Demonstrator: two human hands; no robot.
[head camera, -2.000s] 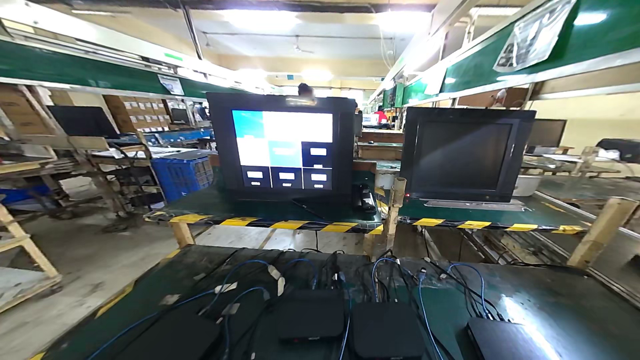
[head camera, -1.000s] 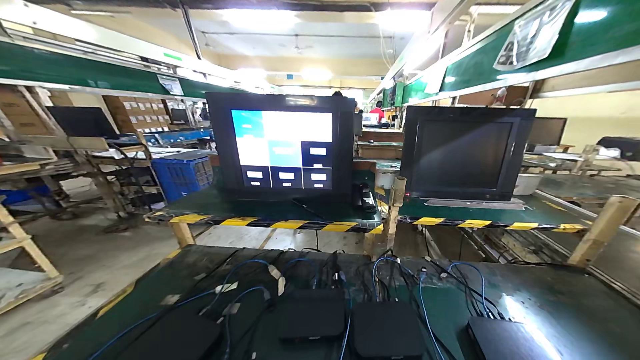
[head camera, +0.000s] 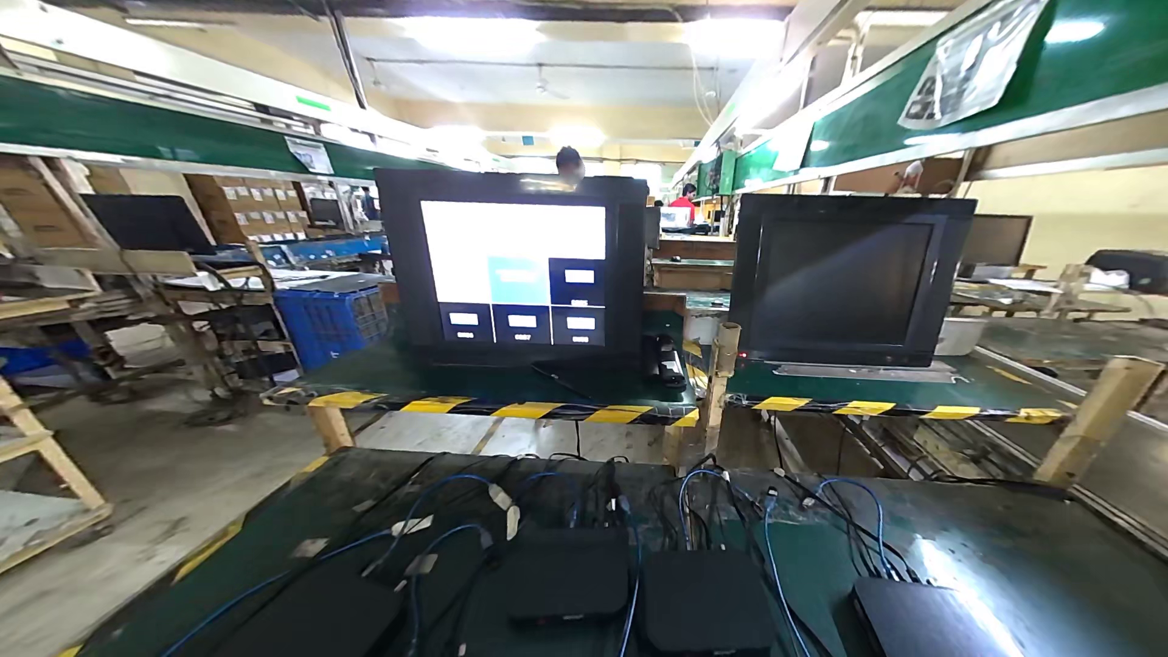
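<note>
Neither of my hands is in view. Several flat black set-top-style boxes lie on the dark green bench, among them one at centre (head camera: 570, 575), one right of it (head camera: 707, 602), one at the far right (head camera: 931, 616) and one at the left (head camera: 315, 607). Black cables and blue network cables (head camera: 636, 575) run among them, and cables meet the rear of the far-right box. Behind the bench, a monitor (head camera: 630, 274) shows a lit screen of tiles. The monitor to its right (head camera: 844, 283) has a dark screen, with a small red light near its lower left corner.
A raised green shelf with a yellow-black striped edge (head camera: 525, 411) carries both monitors. Wooden posts (head camera: 721, 374) stand at its edge. A blue plastic crate (head camera: 333, 319) is at left, stacked cartons (head camera: 251, 210) beyond it. A person's head (head camera: 569, 164) shows behind the lit monitor; another person in red (head camera: 684, 203) is farther back.
On the lit monitor, the upper left tiles have turned from blue to white. Behind that monitor, a person's head shows higher above its top edge than one second ago.
</note>
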